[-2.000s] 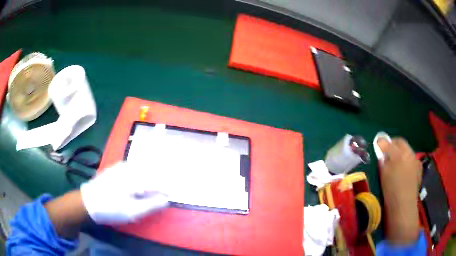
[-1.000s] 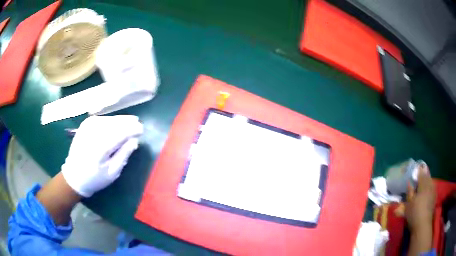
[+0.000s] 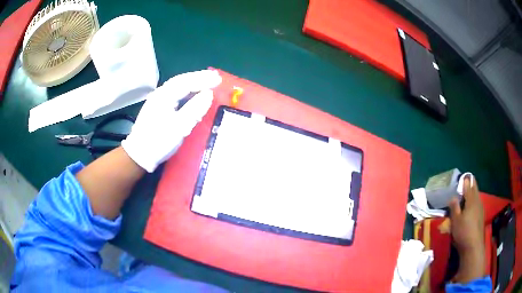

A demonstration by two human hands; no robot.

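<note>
A display panel [image 3: 275, 177] with a glaring white face and black border lies flat on a red foam pad [image 3: 378, 229]. A small yellow-orange bit [image 3: 236, 95] is near its upper left corner. My left hand [image 3: 171, 117], in a white glove, is over the pad's upper left corner, fingers apart and holding nothing. My bare right hand [image 3: 468, 209] holds a small white wipe [image 3: 465, 182] against the top of the solvent bottle [image 3: 442, 188], which is tilted in view.
A cream fan [image 3: 57, 44], a white wipe roll [image 3: 125, 57] and black scissors [image 3: 94, 137] are at left. A dark panel [image 3: 422, 74] rests partly on a red pad [image 3: 355, 34] at the back. Crumpled cloths [image 3: 411, 264] and a red-yellow tape dispenser [image 3: 438, 240] are at right, beside another dark panel [image 3: 505, 246].
My left hand has moved from the panel's lower edge, past the scissors, to the pad's upper left corner. My right hand has brought the wipe onto the bottle top.
</note>
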